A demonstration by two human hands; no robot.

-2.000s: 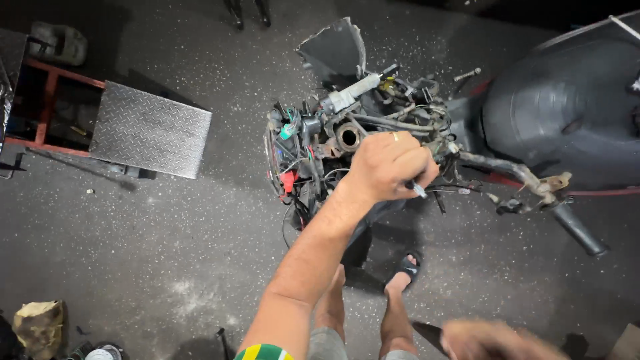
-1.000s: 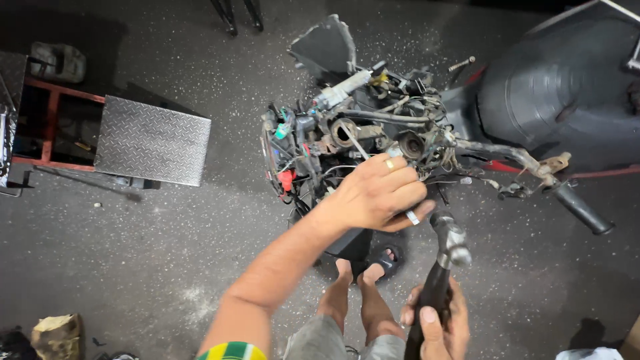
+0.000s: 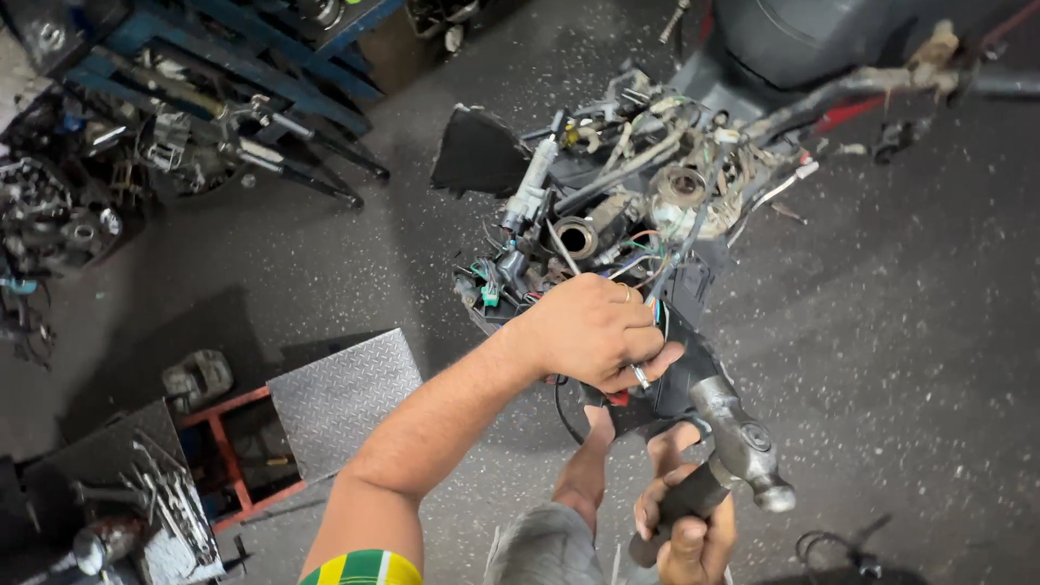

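Observation:
My left hand (image 3: 601, 333) is closed around a thin metal rod (image 3: 563, 248), whose far end lies beside the round open steering head tube (image 3: 574, 237) of a partly stripped motorcycle. The rod's near end sticks out below my fingers. Lower right, my right hand (image 3: 691, 520) grips the dark handle of a ball-peen hammer (image 3: 743, 439); its metal head is apart from the rod. Around the tube are loose wires (image 3: 650, 260), a green connector (image 3: 490, 294), a grey metal cylinder (image 3: 532, 183) and a second round metal ring (image 3: 682, 185).
The handlebar (image 3: 853, 84) extends to the upper right beside the dark motorcycle body (image 3: 804, 36). At left stand a red-framed lift with a tread plate (image 3: 345, 406) and several wrenches (image 3: 171, 504). Metal parts (image 3: 65, 203) lie near a blue rack (image 3: 244, 61). My bare legs are below the motorcycle front.
The hammer was out of view two seconds ago and is now in my right hand, its head raised nearer my left hand than one second ago. The view has turned and moved closer.

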